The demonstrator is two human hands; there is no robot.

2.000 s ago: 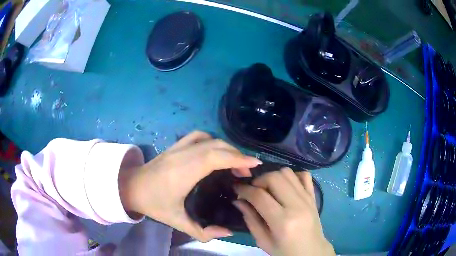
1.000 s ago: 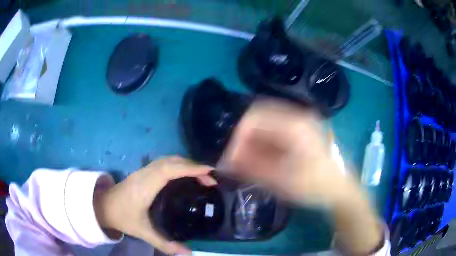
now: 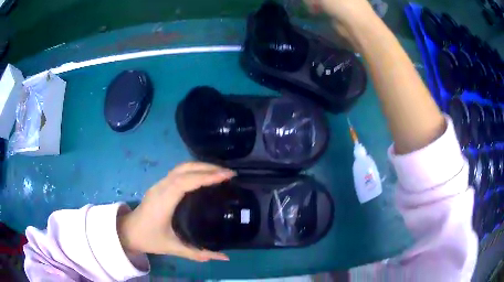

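Note:
My left hand grips the hooded left end of a black twin-well housing at the front of the bench. A small white label shows in its left well, and crinkled clear film lies in its right well. My right hand is at the top edge, partly cut off, beyond the far housing; what its fingers do is not clear. The white glue bottle with an orange tip lies right of the housings.
A second housing lies right behind the held one, and a third behind that. An oval black cover and a white carton with a clear bag are at left. A blue tray of black covers is at right.
My right hand has left the front housing and reached far forward. The housing's wells and label are now uncovered. The camera view has shifted. The translucent bottle no longer shows.

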